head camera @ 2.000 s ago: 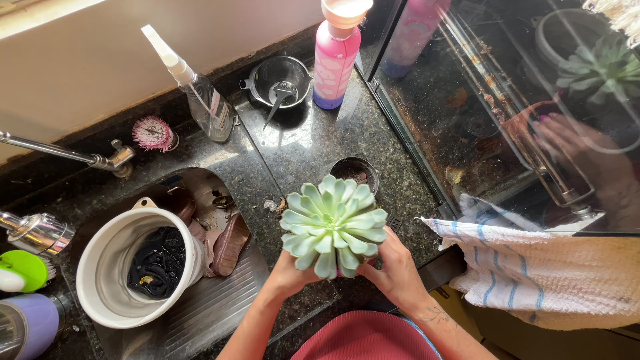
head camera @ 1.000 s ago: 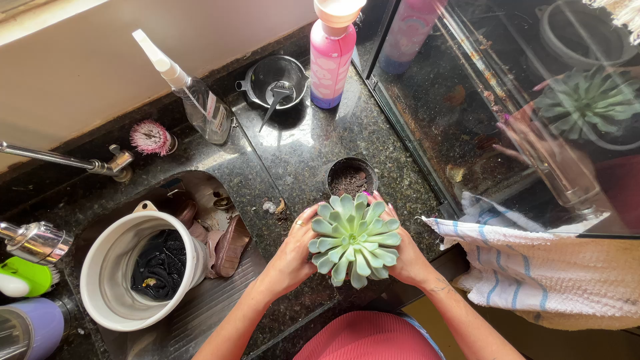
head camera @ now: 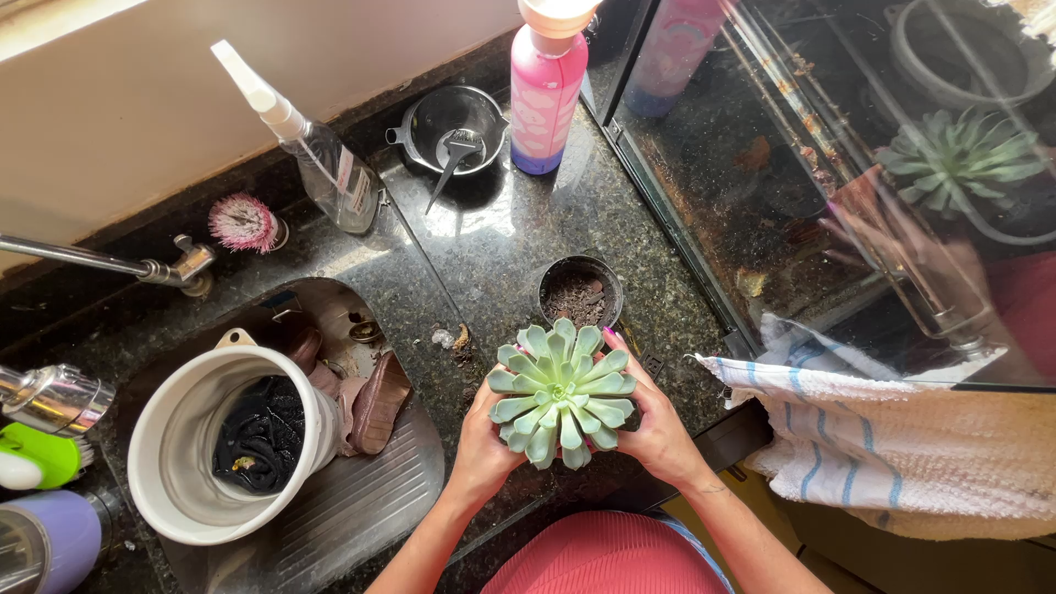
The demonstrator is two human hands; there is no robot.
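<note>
A pale green rosette succulent (head camera: 561,394) is held between my two hands over the front part of the granite counter. My left hand (head camera: 487,441) cups its left side and my right hand (head camera: 656,425) its right side, with painted nails near the upper leaves. Leaves cover what the fingers grip beneath, so any pot or root there is hidden. Just beyond the plant stands a small black pot (head camera: 580,293) with dark soil in it.
Left is a steel sink (head camera: 363,503) holding a white bucket (head camera: 148,470) and brown shoes (head camera: 379,404). Behind stand a spray bottle (head camera: 334,177), black bowl (head camera: 412,124) with brush, and pink bottle (head camera: 544,99). Right are a glass cooktop lid (head camera: 792,190) and striped towel (head camera: 858,445).
The succulent and both hands have shifted a little right and toward my body since the oldest frame. The soil-filled pot, partly hidden behind the leaves then, now shows more fully.
</note>
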